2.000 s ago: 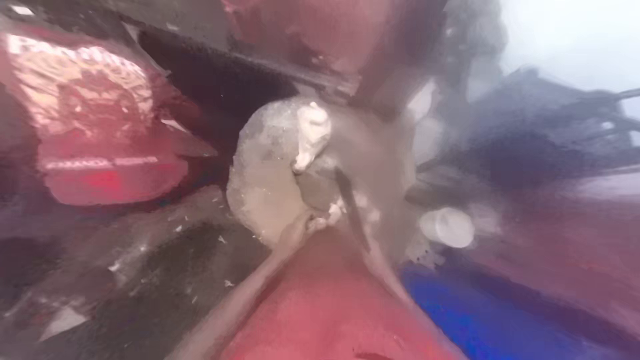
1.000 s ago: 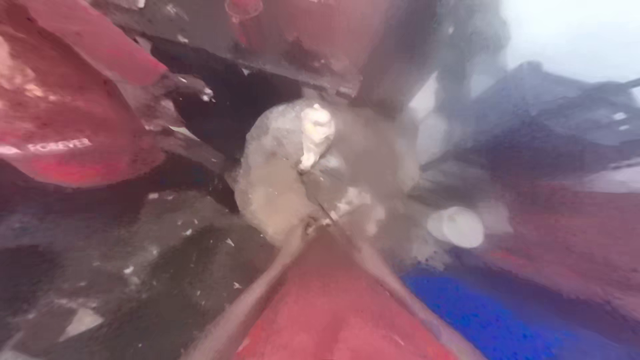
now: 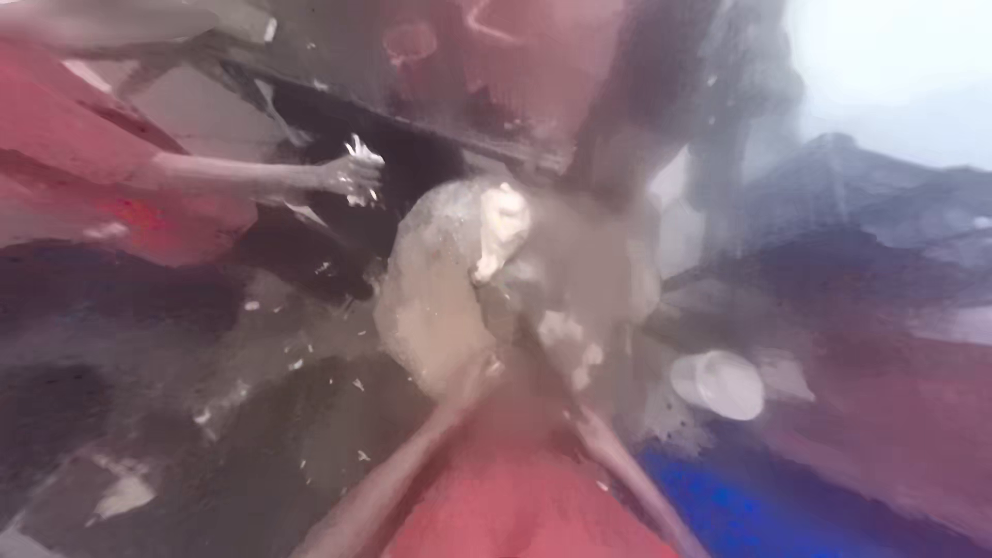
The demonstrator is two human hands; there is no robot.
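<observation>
Both my forearms reach in from the bottom edge to a round, pale work surface (image 3: pixel 430 310) in the middle. My left hand (image 3: pixel 488 368) is blurred at its lower edge, and its fingers cannot be made out. Near the surface's lower right side is my right hand (image 3: pixel 573 403), also blurred. A whitish lump (image 3: pixel 504 225), perhaps dough or raw meat, lies beyond my hands on the surface. Smaller pale pieces (image 3: pixel 570 333) are close to my right hand. Whether either hand holds something cannot be told.
At the left a person in red holds out a hand (image 3: pixel 353 174) smeared with white. A round white container (image 3: pixel 728 385) stands at the right, above something bright blue (image 3: pixel 721 496). Pale scraps (image 3: pixel 124 496) litter the dark floor. Reddish containers or cloth (image 3: pixel 504 70) are at the top.
The person at the left has shifted, and their outstretched arm and whitened hand now show more fully. My forearms remain at the round surface, and the whitish lump stays there.
</observation>
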